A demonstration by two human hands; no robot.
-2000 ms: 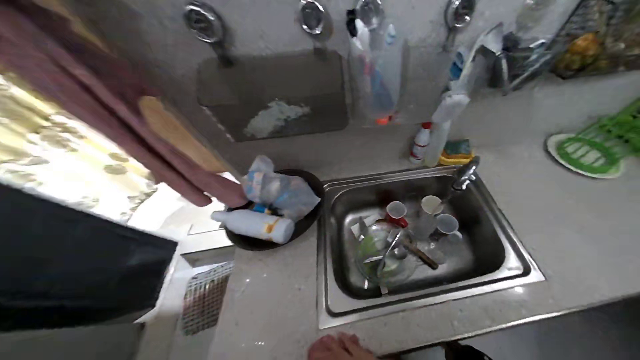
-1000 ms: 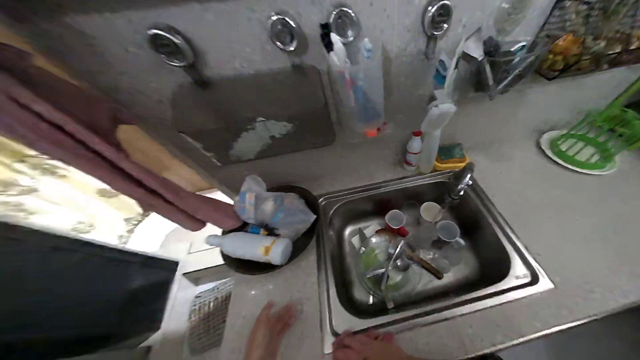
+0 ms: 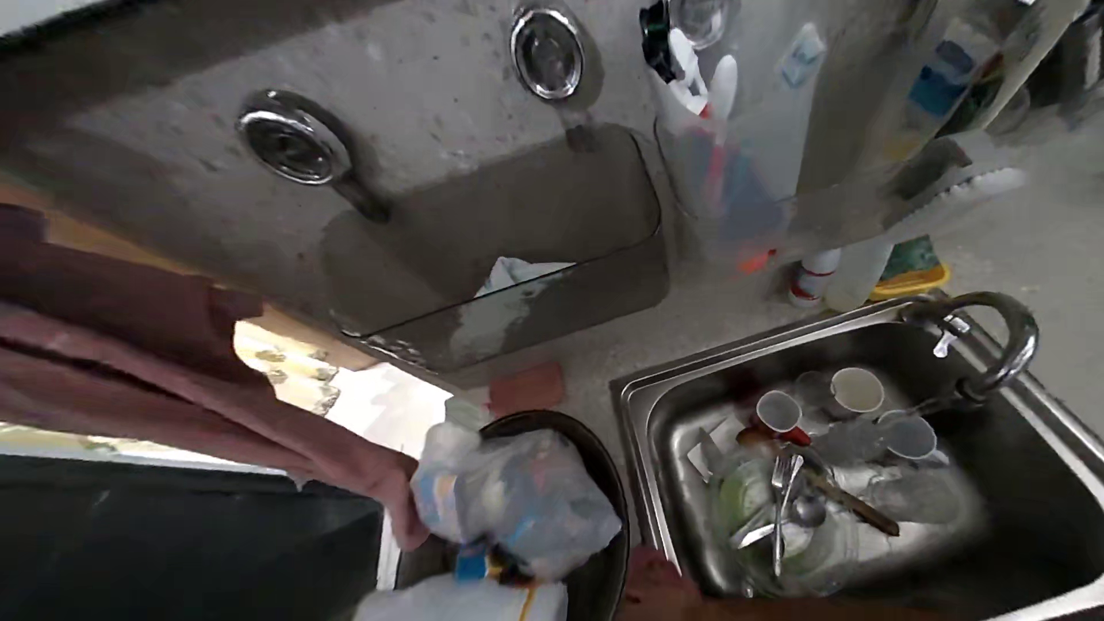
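What appears to be my right hand is blurred at the bottom edge, between a dark round basin and the sink's left rim; whether it grips anything is unclear. My left hand is out of view. The basin bears a filled clear plastic bag and a white bottle, cut off by the frame. In the steel sink lie a white-and-red cup, a cream cup, another cup, a fork, a brown-handled utensil and clear dishes. Water runs from the curved faucet.
A translucent wall bin holds a white crumpled item. Beside it hangs a clear holder with brushes. A green sponge in a yellow tray and a red-and-white bottle stand behind the sink. A mauve cloth hangs at left.
The view has moved nearer the wall and basin. Both hands showed near the counter's front edge one second ago; now only one shows, beside the basin.
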